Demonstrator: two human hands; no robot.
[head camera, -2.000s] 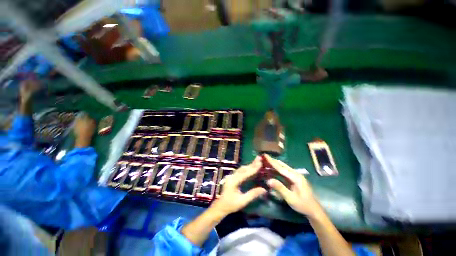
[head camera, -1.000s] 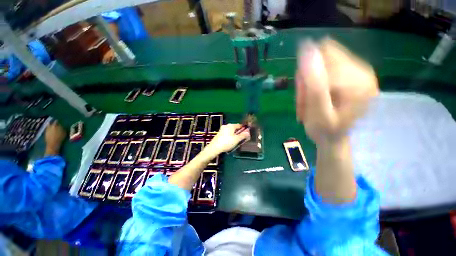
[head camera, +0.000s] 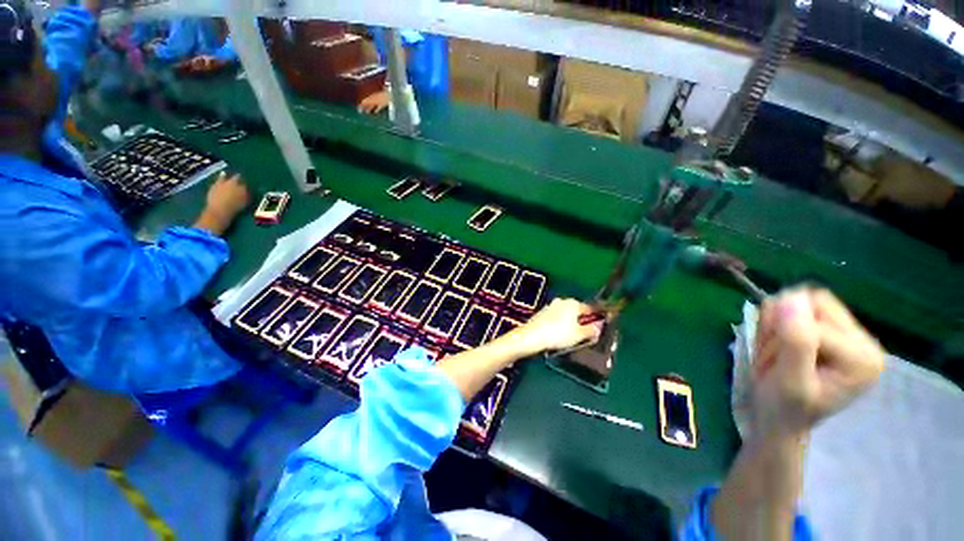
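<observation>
The green hand press (head camera: 661, 243) stands on the bench. Its silver lever (head camera: 748, 281) runs right to my right hand (head camera: 814, 354), which is closed in a fist around the lever's end; the knob is hidden. My left hand (head camera: 569, 325) is at the press fixture (head camera: 587, 361), under the ram, with its fingers on a small reddish-edged phone housing (head camera: 598, 315), mostly hidden. The black parts tray (head camera: 407, 241), left of the press, holds rows of phone housings with dark screens. A single gold-rimmed phone unit (head camera: 677, 412) lies right of the press.
A thin silver stick (head camera: 600, 415) lies between the fixture and the single unit. White sheets (head camera: 898, 444) lie at right. Loose units (head camera: 485, 218) lie behind the tray. A white post (head camera: 273, 106) and shelf (head camera: 592, 37) stand above. A person in blue (head camera: 95, 285) works at left.
The view has tilted and swung. From one second ago, my right hand has come down from its high, blurred position to the lever's end. My left hand stays at the fixture.
</observation>
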